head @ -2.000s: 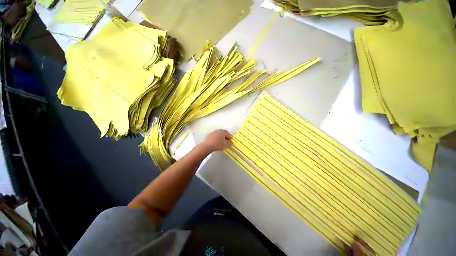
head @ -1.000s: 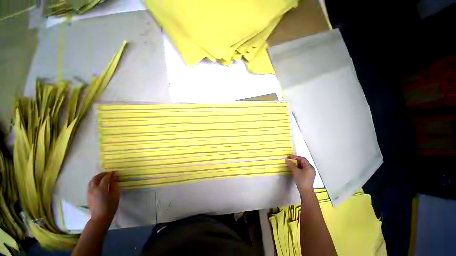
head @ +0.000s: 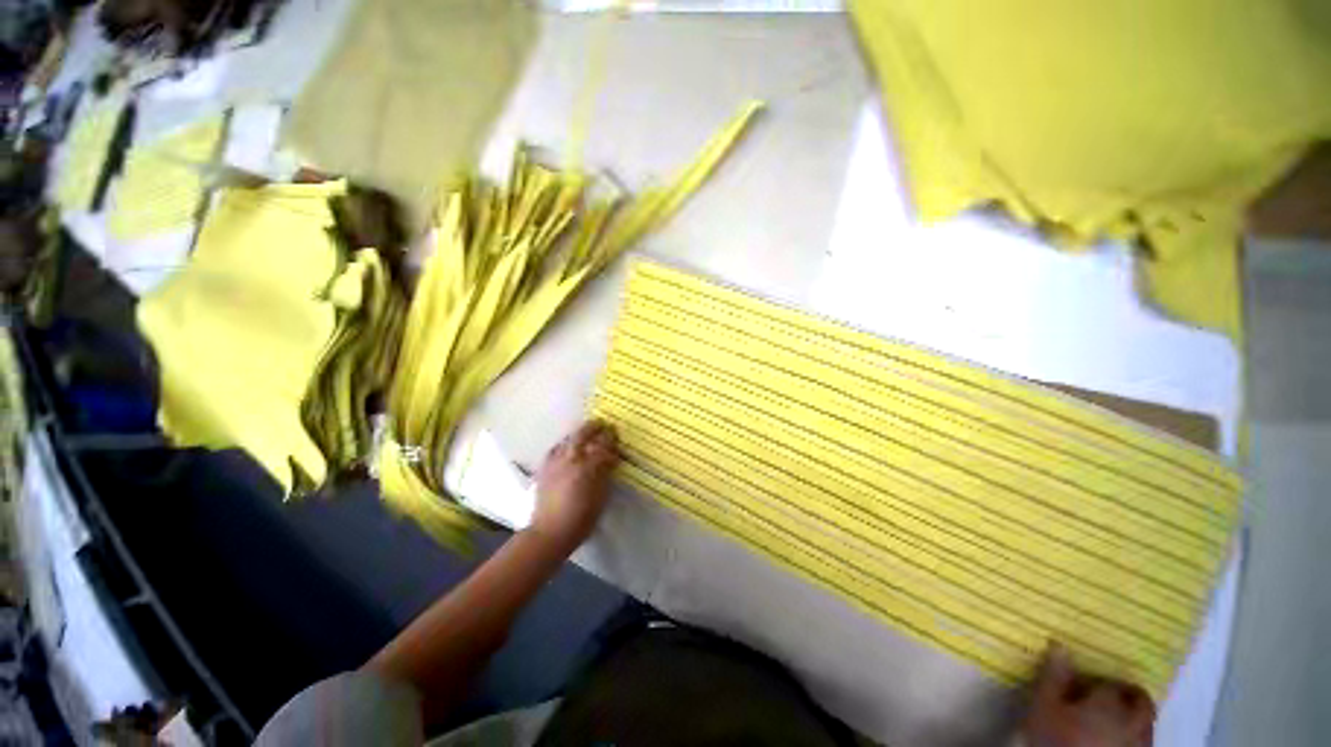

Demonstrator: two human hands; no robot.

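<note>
Yellow strips (head: pixel 905 467) lie side by side in a slanted block on a grey board (head: pixel 693 562). My left hand (head: pixel 577 474) is at the block's near left corner, its fingertips closed on the end of the nearest strip. My right hand (head: pixel 1092 708), blurred and partly cut off by the bottom edge, is at the near right corner with its fingers on the other end of that strip. The strip lies flat against the row. A loose bundle of yellow strips (head: pixel 475 307) lies left of the block, gathered at its near end.
A stack of yellow panels (head: pixel 241 329) is at the left, with an olive-tan panel (head: pixel 409 88) behind. More yellow panels (head: pixel 1095 110) lie upper right, on a white sheet (head: pixel 963 292). A grey sheet (head: pixel 1292 482) is at the right edge. Dark floor shows lower left.
The view has swung left since one second ago. The nearest strip, slightly apart from the row before, now lies close against it. Both hands stay at its ends.
</note>
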